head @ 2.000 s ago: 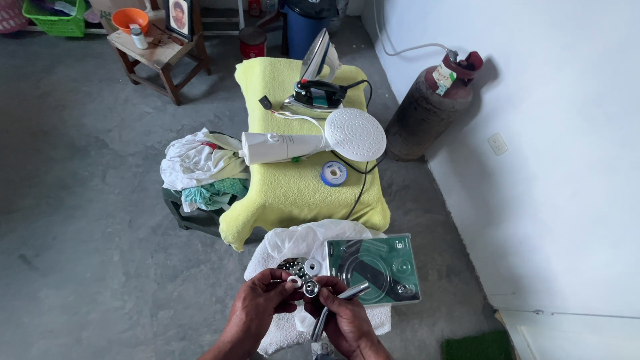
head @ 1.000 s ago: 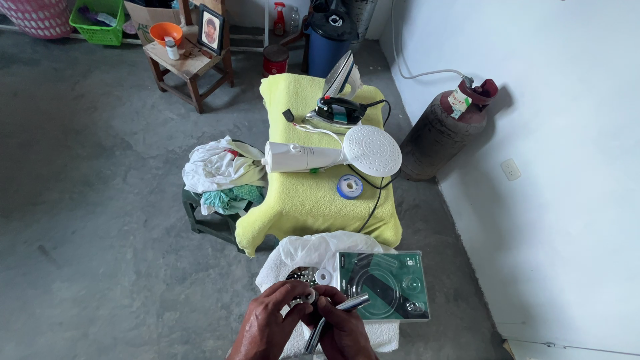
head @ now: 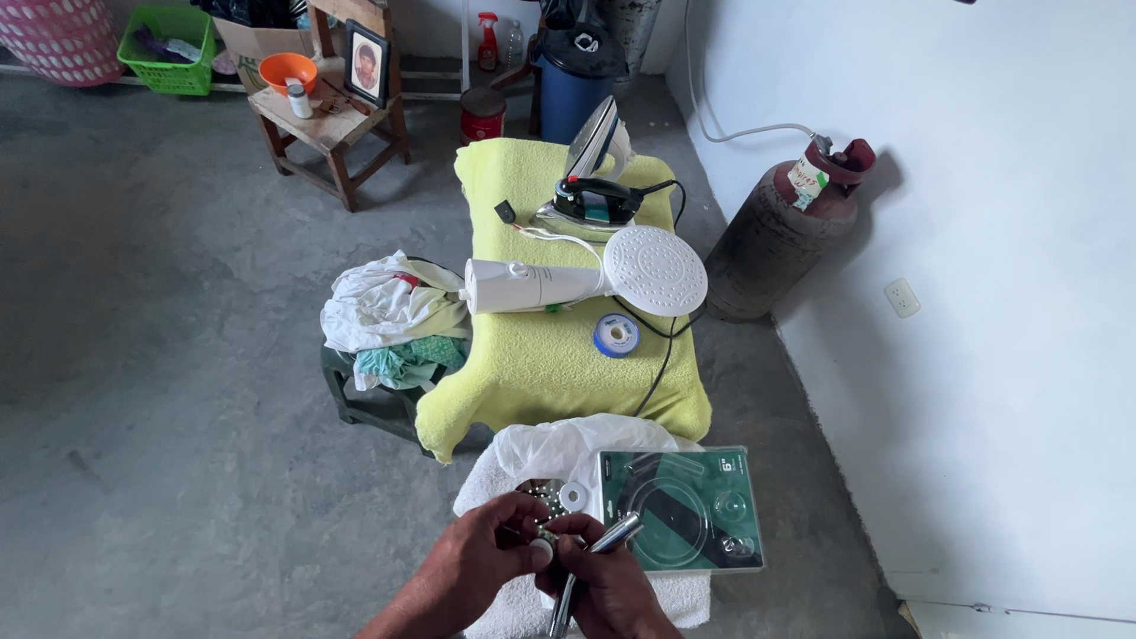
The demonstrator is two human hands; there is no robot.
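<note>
My left hand (head: pixel 479 550) pinches a small white round part (head: pixel 542 547) between thumb and fingers. My right hand (head: pixel 608 577) grips a bent chrome pipe (head: pixel 619 532) and meets the left at the small part, whose far side is hidden by fingers. Just beyond lie a white tape roll (head: pixel 573 496) and a perforated chrome piece, partly covered, on a white towel (head: pixel 679 599) with a clear plastic bag (head: pixel 586 439). A green blister package (head: pixel 682 510) rests to the right. On the yellow towel (head: pixel 524 373) are a white electric shower head (head: pixel 655 270) and a blue-rimmed tape roll (head: pixel 617 335).
Two irons (head: pixel 590 206) stand at the yellow towel's far end, a black cord trailing along its right side. Clothes (head: pixel 390 306) lie on a dark stool to the left. A gas cylinder (head: pixel 781 235) stands by the white wall. A wooden chair (head: pixel 324 124) holds an orange bowl (head: pixel 287 73).
The hands stay together over the white towel, with the chrome pipe in the right one. The fingers have shifted around the small white part. The view has moved.
</note>
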